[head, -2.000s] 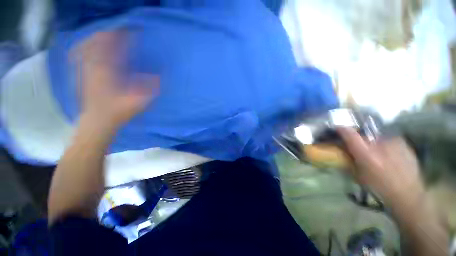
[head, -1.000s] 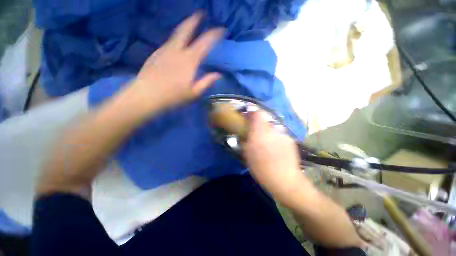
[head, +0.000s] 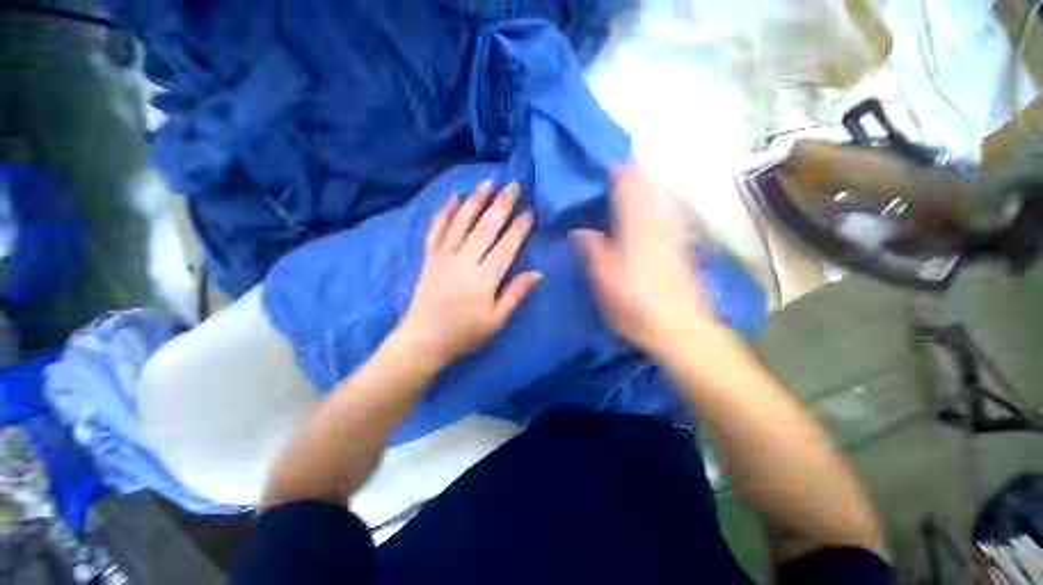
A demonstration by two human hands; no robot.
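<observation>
The blue shirt lies over the pale pressing board, with a folded part raised at its far side. My left hand lies on the cloth with fingers spread. My right hand is blurred at the shirt's right part, thumb apart from the fingers; whether it pinches cloth I cannot tell. The steam iron stands at the right on the rest area, with no hand on it.
A pile of darker-blue shirts lies along the far side. Lighter-blue cloth hangs round the board's left end. White rumpled cloth covers the far right. A black stand-like object is below the iron.
My right hand has let go of the iron, which now rests at the right, and has moved onto the shirt. My left hand has moved nearer to my body. Part of the shirt is now folded up.
</observation>
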